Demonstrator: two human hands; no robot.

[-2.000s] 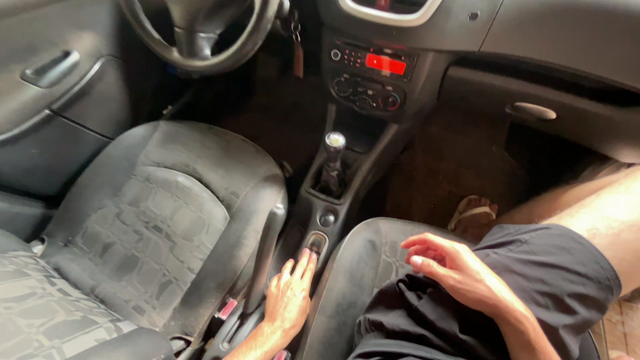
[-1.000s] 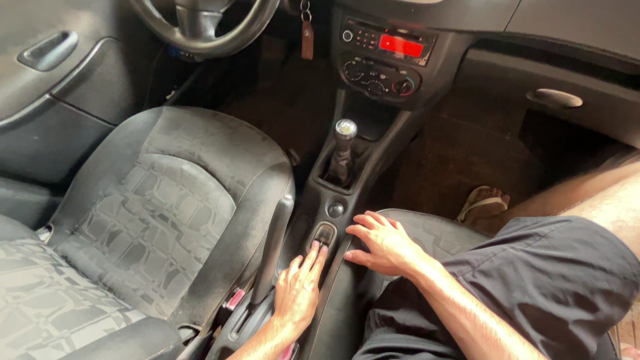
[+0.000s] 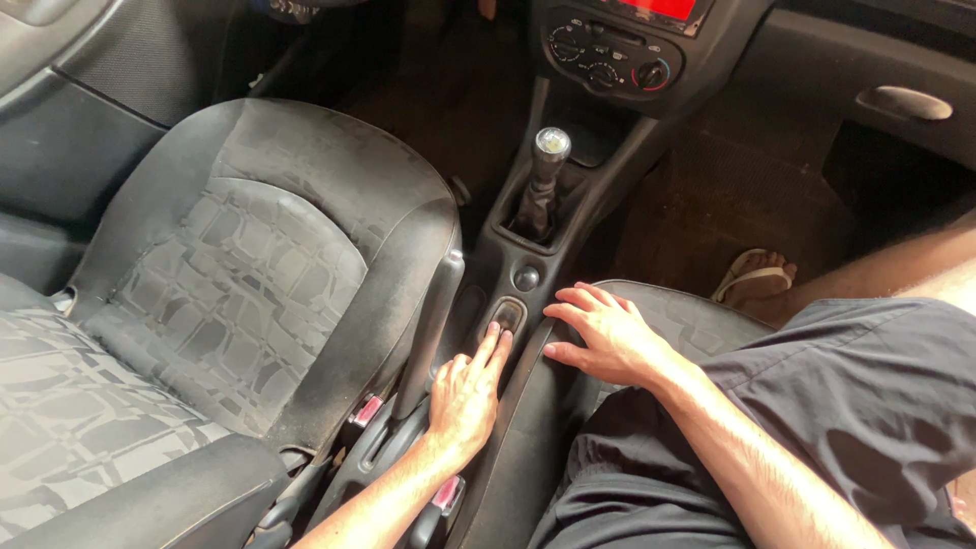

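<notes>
Two fingertips of my left hand (image 3: 467, 396) touch the lower edge of an oval recessed panel (image 3: 506, 314) on the centre console (image 3: 499, 259). My left hand holds nothing. Beside it, to the left, the handbrake lever (image 3: 428, 335) stands raised at a slant. My right hand (image 3: 610, 335) rests with fingers apart on the edge of the passenger seat (image 3: 671, 316), close to the console, and is empty. A round black knob or socket cover (image 3: 526, 277) lies just ahead of the oval panel, and the gear lever (image 3: 552, 145) rises beyond it.
The driver's seat (image 3: 267, 290) with patterned fabric fills the left. Red seat belt buckles (image 3: 368, 410) sit low beside the console. Climate controls (image 3: 610, 65) and a glovebox handle (image 3: 906, 102) are at the front. My legs in dark shorts (image 3: 846, 381) occupy the right.
My right hand has come left and down from above my lap to the seat edge by the console. My left hand stays at the oval panel. The view has tilted down and moved closer.
</notes>
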